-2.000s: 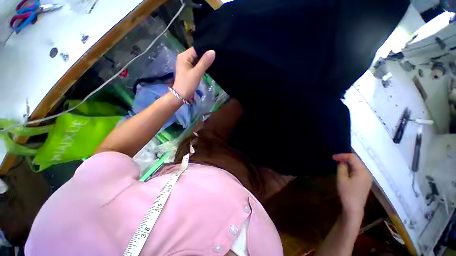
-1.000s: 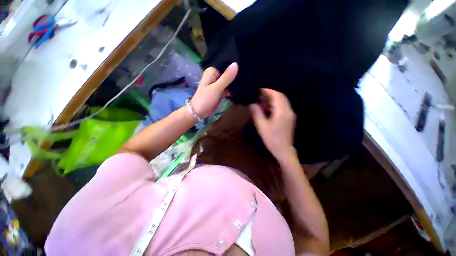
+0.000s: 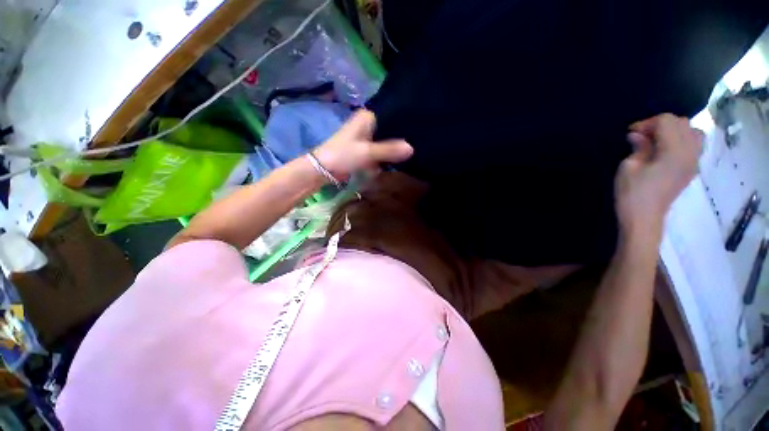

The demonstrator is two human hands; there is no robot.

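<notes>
A large black garment hangs over my lap and reaches up past the top of the view. My left hand is at its left edge, with the thumb over the cloth; part of the grip is hidden. My right hand is over the garment's right part, with the fingers curled and the fingertips close together. Whether cloth or thread is between these fingertips cannot be told.
Dark narrow snips and a second dark tool lie on the white machine table at right. Another white table with a wooden edge is at left. A green bag, a pale cable and blue cloth are beside my lap.
My right hand went from the garment's lower right edge to near my left hand, then out to the upper right. My left hand stayed by the left edge. The view has shifted.
</notes>
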